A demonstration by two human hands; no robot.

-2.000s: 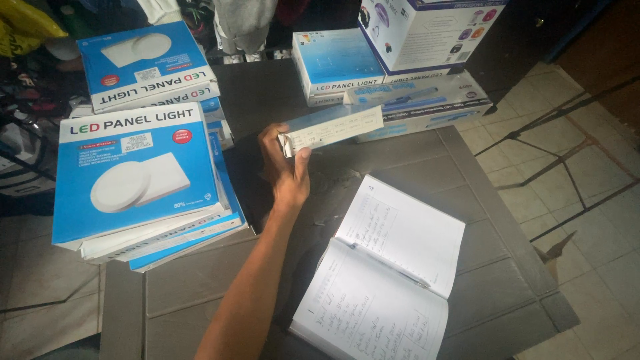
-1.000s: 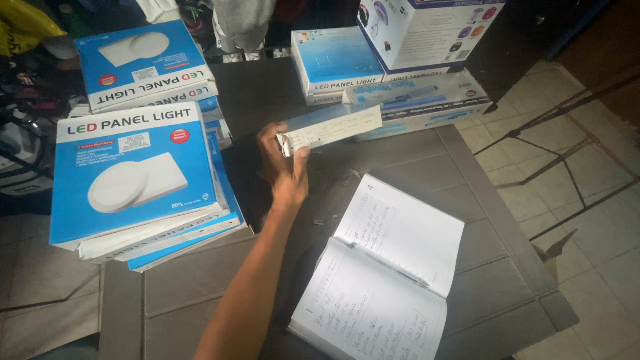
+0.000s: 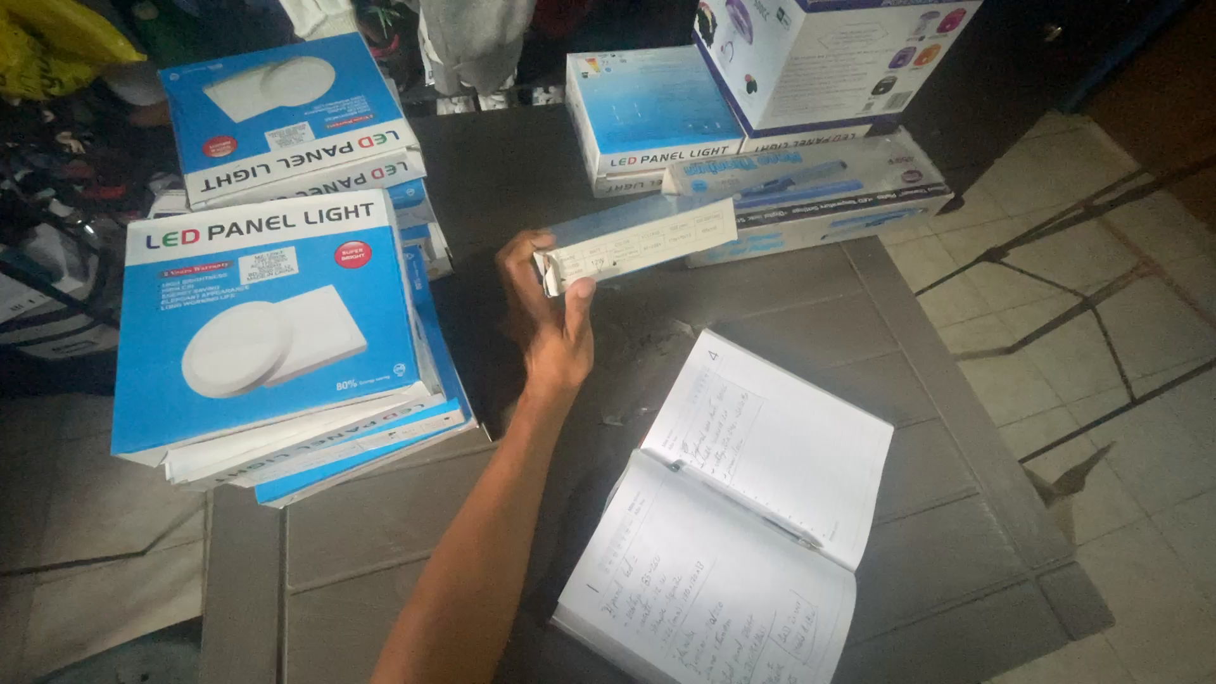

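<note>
My left hand (image 3: 551, 309) grips the left end of a slim cardboard box (image 3: 651, 245), thumb on the near edge and fingers around the far side. The box is tilted above the table; its narrow side, printed with a table of writing, faces me. Its right end overlaps the view of a long carton (image 3: 817, 195) with blue pictures. Nearer me, an open notebook (image 3: 769, 456) with handwriting lies on the table, a pen (image 3: 793, 532) along its fold. Left of my hand is a stack of LED panel light boxes (image 3: 275, 323). My right hand is out of view.
A second stack of LED panel light boxes (image 3: 285, 109) stands behind the first. Another such box (image 3: 651, 104) and a larger purple-and-white carton (image 3: 826, 62) stand at the table's back. Tiled floor (image 3: 1073, 323) shows beyond the table's right edge (image 3: 959, 408).
</note>
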